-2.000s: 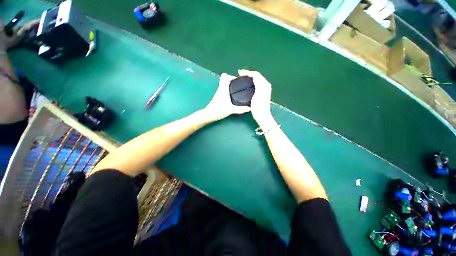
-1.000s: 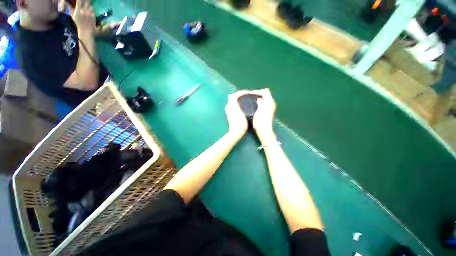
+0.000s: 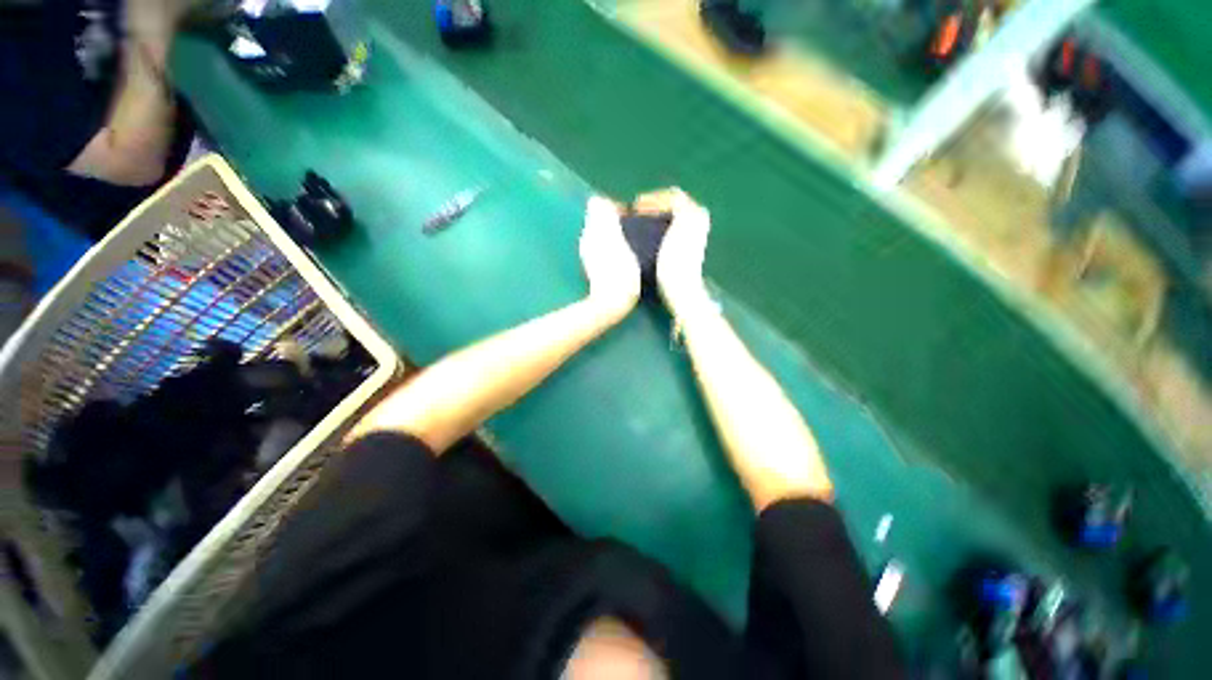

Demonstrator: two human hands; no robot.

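A closed black unit is held between both hands above the green bench, close to the line where the bench meets the conveyor belt. My left hand is pressed around its left side. My right hand is around its right side, fingers curled over the far edge. The palms and fingers hide most of the unit, and only a dark strip of it shows between them. The picture is blurred, so no seam can be made out.
A beige lattice crate with black shells stands at the left. A black piece and a thin screwdriver-like tool lie on the bench. Wired units are piled lower right, near a white tag-like piece. A neighbour's arm is upper left.
The view has swung, bringing the wired units back in at lower right and cutting off more of the neighbour. Both hands stay around the black unit, which shows as a narrower strip than before.
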